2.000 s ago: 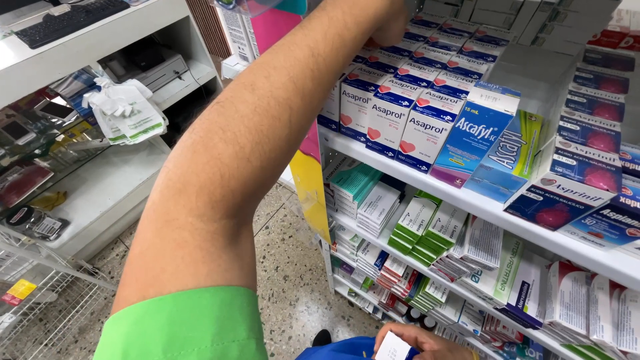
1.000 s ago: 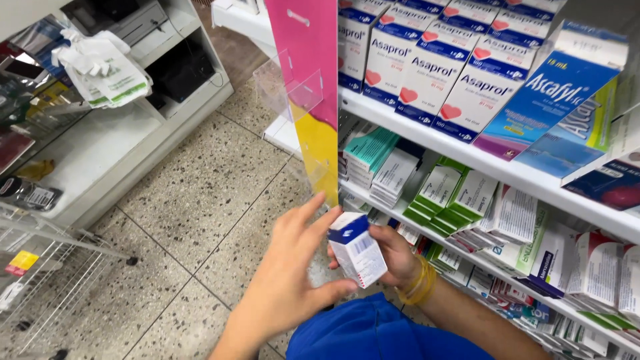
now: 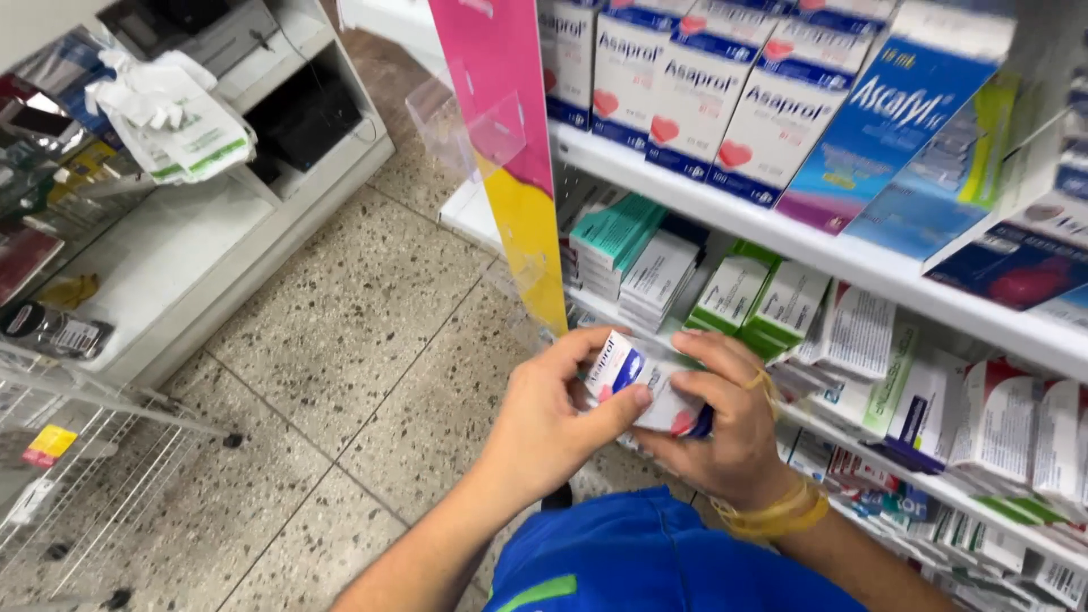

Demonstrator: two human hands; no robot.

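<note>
Between my two hands, low in front of the shelves, is a small white and blue Asaprol carton [image 3: 650, 382], tilted and slightly blurred. My left hand [image 3: 565, 408] grips its left side, with the thumb across the front. My right hand [image 3: 727, 416], with yellow rubber bands [image 3: 778, 514] at the wrist, holds the right side. Part of the carton is hidden by my fingers. Above it, similar Asaprol cartons [image 3: 701, 93] stand in rows on the upper shelf, next to a blue Ascafyl box [image 3: 905, 110].
A white shelf edge [image 3: 816, 242] runs above my right hand. Green and white cartons [image 3: 786, 306] fill lower shelves. A pink and yellow divider panel [image 3: 514, 170] stands beside the shelving. At left are a white counter [image 3: 195, 280], plastic bags [image 3: 174, 119] and a wire rack [image 3: 102, 476].
Two seconds ago one arm reached to the Asaprol cartons on the upper shelf. One second ago my left hand was spread beside the carton in my right hand; now both hands hold it.
</note>
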